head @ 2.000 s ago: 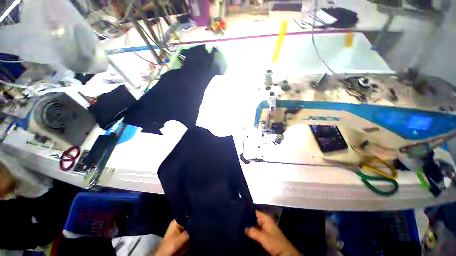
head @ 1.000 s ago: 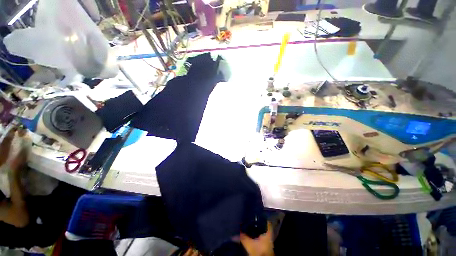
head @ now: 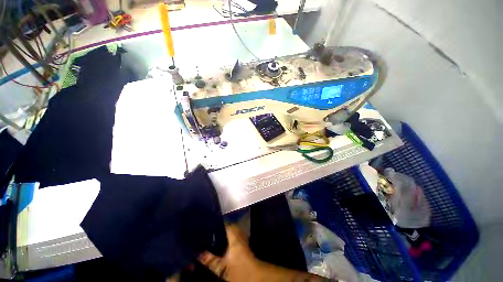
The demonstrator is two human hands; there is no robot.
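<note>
A dark navy garment panel (head: 154, 220) hangs over the front edge of the white table, left of the sewing machine. My right hand (head: 237, 259) grips its lower right edge at the bottom of the view. A few blurred fingertips show under the cloth near the bottom; I cannot tell whose hand they belong to, and my left hand is otherwise hidden. A white sheet (head: 144, 132) lies behind the panel. The JACK lockstitch machine (head: 242, 110) stands to the right, with nothing dark under its presser foot (head: 212, 135).
More dark cloth (head: 71, 121) lies at the left. Green and yellow-handled scissors (head: 315, 154) and a small black panel (head: 267, 126) lie on the machine bed. Blue baskets (head: 441, 209) with bags stand below right, beside a wall. A yellow-handled tool (head: 166, 33) stands behind the machine.
The view has swung right, bringing the baskets and wall into sight. The panel, spread between both hands earlier, is now bunched, with my right hand at its right edge.
</note>
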